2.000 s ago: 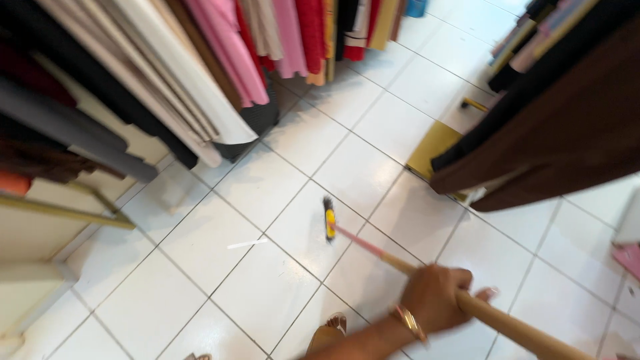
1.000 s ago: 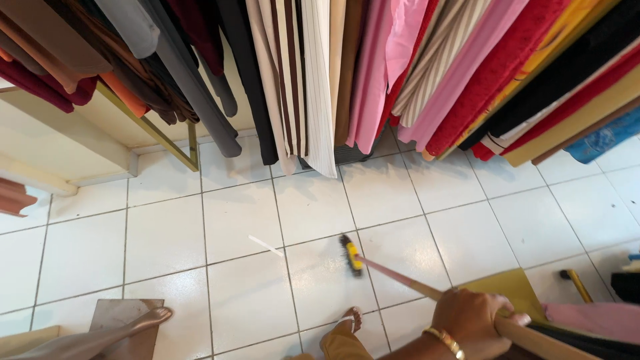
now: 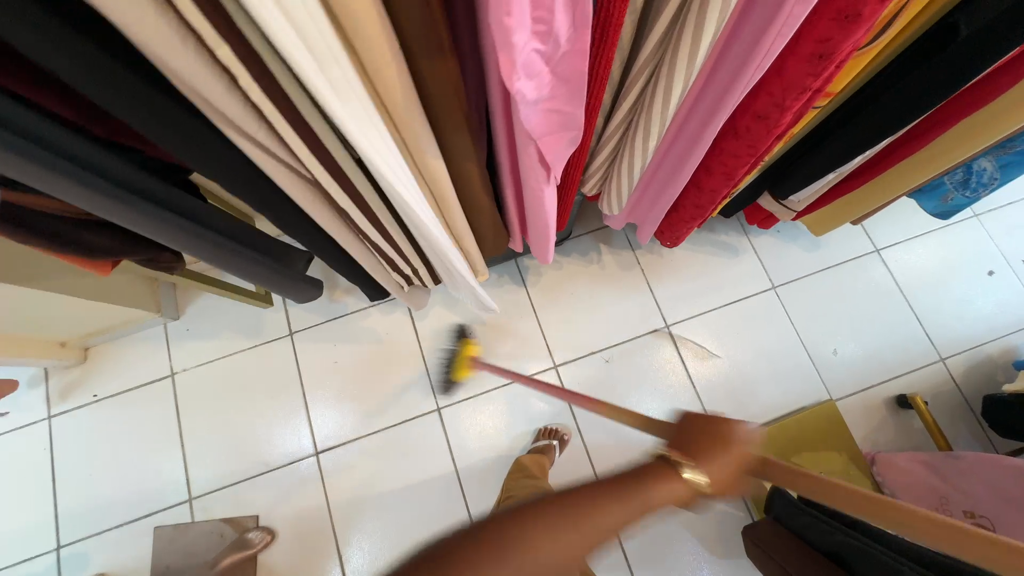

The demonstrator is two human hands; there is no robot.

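Note:
My left hand (image 3: 712,456), blurred and with a gold bracelet at the wrist, grips the long handle of a broom. The wooden handle (image 3: 880,504) runs out of view at the lower right, and its thinner reddish part slants left to the head. The yellow and black broom head (image 3: 462,358) is blurred, low over or on the white tiled floor (image 3: 368,384), below the hem of a hanging white cloth (image 3: 416,200). My right hand is not in view.
Hanging fabrics, among them a pink satin cloth (image 3: 540,104) and a red cloth (image 3: 768,120), line the far side. A sandaled foot (image 3: 552,440) stands near the handle. A gold-coloured base (image 3: 808,448) is at the right; a flat brown plate (image 3: 200,544) lies lower left.
The view has swung round strongly between frames. The broom head is nearer the hanging cloths than one second ago. My left hand has kept hold of the handle throughout.

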